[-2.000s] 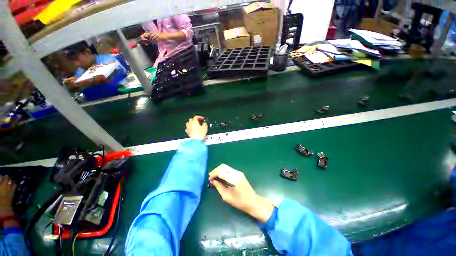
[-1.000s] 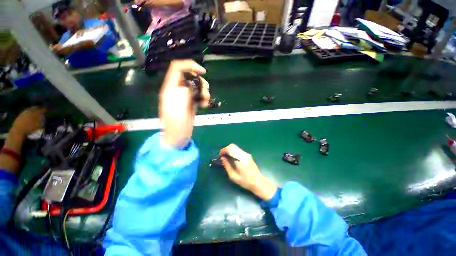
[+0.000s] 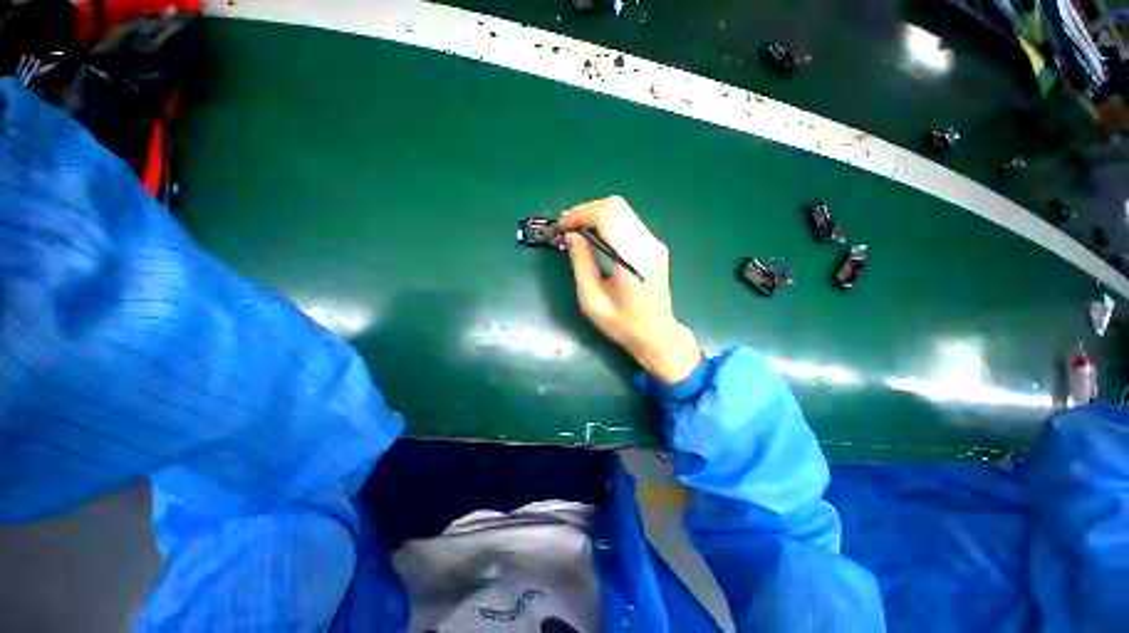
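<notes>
A small black module (image 3: 540, 231) with pale glints lies on the green bench top at the fingertips of my right hand (image 3: 625, 278). My right hand holds a thin dark tweezers-like tool (image 3: 615, 256) between thumb and fingers, its tip end at the module. My left hand is not in view; only the raised blue left sleeve (image 3: 186, 322) shows at the left. Three more black modules lie on the bench right of my right hand, one of them nearest the hand (image 3: 764, 276).
A white strip (image 3: 693, 93) with dark specks crosses the top. Beyond it, modules sit spaced on the dark green belt, one at the top (image 3: 782, 56). A red bin edge (image 3: 156, 155) is upper left. A clear and red bottle (image 3: 1082, 375) and neighbour's blue sleeve (image 3: 1090, 464) are at right.
The view has tilted down. My left hand, raised with a dark module a second ago, has left the picture. A module now lies at my right hand's tool.
</notes>
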